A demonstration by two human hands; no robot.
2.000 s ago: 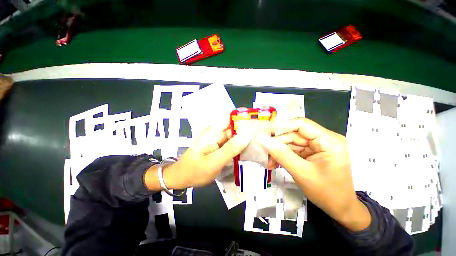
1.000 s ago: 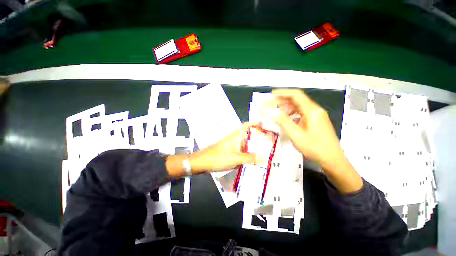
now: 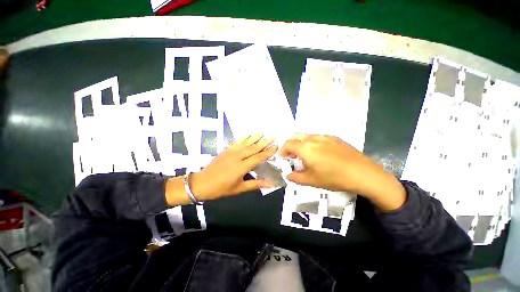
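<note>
A tilted white sheet point(image 3: 256, 91) lies near the middle, with a grey panel at its lower end. My left hand point(image 3: 236, 168) rests over its lower part, palm down, fingers spread and holding nothing visible. My right hand point(image 3: 333, 165) is beside it, fingers curled over the sheet's lower right and the working sheet stack point(image 3: 333, 114). Something pale shows between its fingertips; whether it is gripped is unclear. The stack has grey panels at the top and open windows at the lower end. No red product body shows in either hand.
Empty die-cut frames point(image 3: 194, 128) overlap at left. A thick full sheet stack point(image 3: 456, 154) lies at right. The pale rail point(image 3: 256, 27) separates worktop and green belt point(image 3: 296, 8). A red and white unit point(image 3: 170, 5) is cut off at the top edge.
The view has tipped downward. The red product body has left my hands. My left hand now lies over the tilted sheet, and my right hand has lowered beside it.
</note>
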